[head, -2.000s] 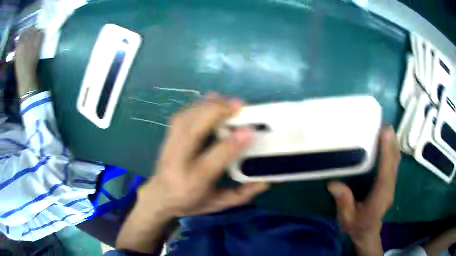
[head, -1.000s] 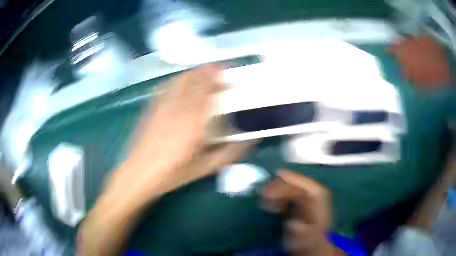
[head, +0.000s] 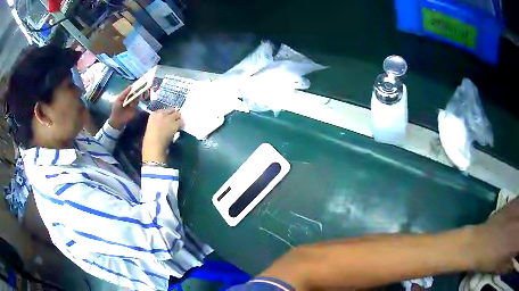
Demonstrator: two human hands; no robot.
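Observation:
A white front cover (head: 274, 193) with a long black window and a small dark label lies tilted on the green mat. My left forearm crosses the bottom to the right edge. My left hand (head: 501, 238) is cut off there, over the edges of several pale covers (head: 473, 282); its fingers and any grip are hidden. A small whitish thing (head: 418, 282) shows below the forearm, too cut off to name. My right hand is not visible.
A person in a blue-striped shirt (head: 108, 210) sits at left, holding a cover (head: 140, 88). Clear bags (head: 267, 79), a pump bottle (head: 390, 111) and a small bag (head: 464, 128) stand or lie along the pale rail (head: 336, 115). A blue bin (head: 449, 25) is beyond.
The view has swung left. My left hand has moved from the covers in mid-view to the right edge. My right hand has left the picture. The neighbour and rail items have come into view.

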